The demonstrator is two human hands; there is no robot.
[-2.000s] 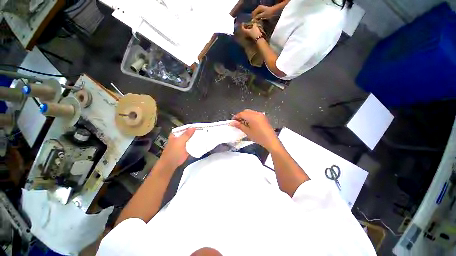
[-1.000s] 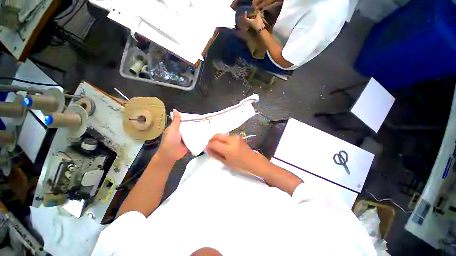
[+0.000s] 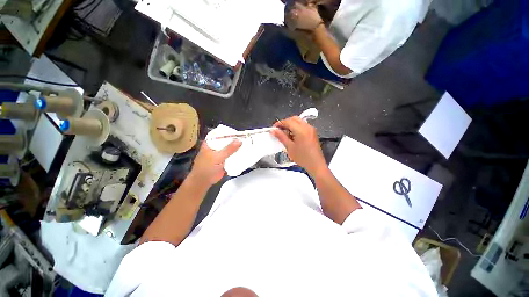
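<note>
A white garment piece (image 3: 249,152) is stretched between my hands in front of my chest, with a reddish-brown seam line along its upper edge. My left hand (image 3: 212,161) grips its left end, thumb on top near the seam. My right hand (image 3: 300,144) pinches the seam edge at the right, and a rolled white end sticks out beyond it. A small thin dark thing shows at the right fingertips; I cannot tell what it is. The lower edge of the cloth merges with my white shirt.
An overlock machine (image 3: 87,188), thread cones (image 3: 87,126) and a tan disc (image 3: 184,127) are at left. Scissors (image 3: 402,187) lie on a white bench (image 3: 371,174) at right. A grey parts bin (image 3: 155,64), a seated person (image 3: 371,35) and a blue crate (image 3: 475,58) are ahead.
My right hand has moved from the cloth's lower edge up to the seam edge at the right. The piece is now held level and taut between both hands.
</note>
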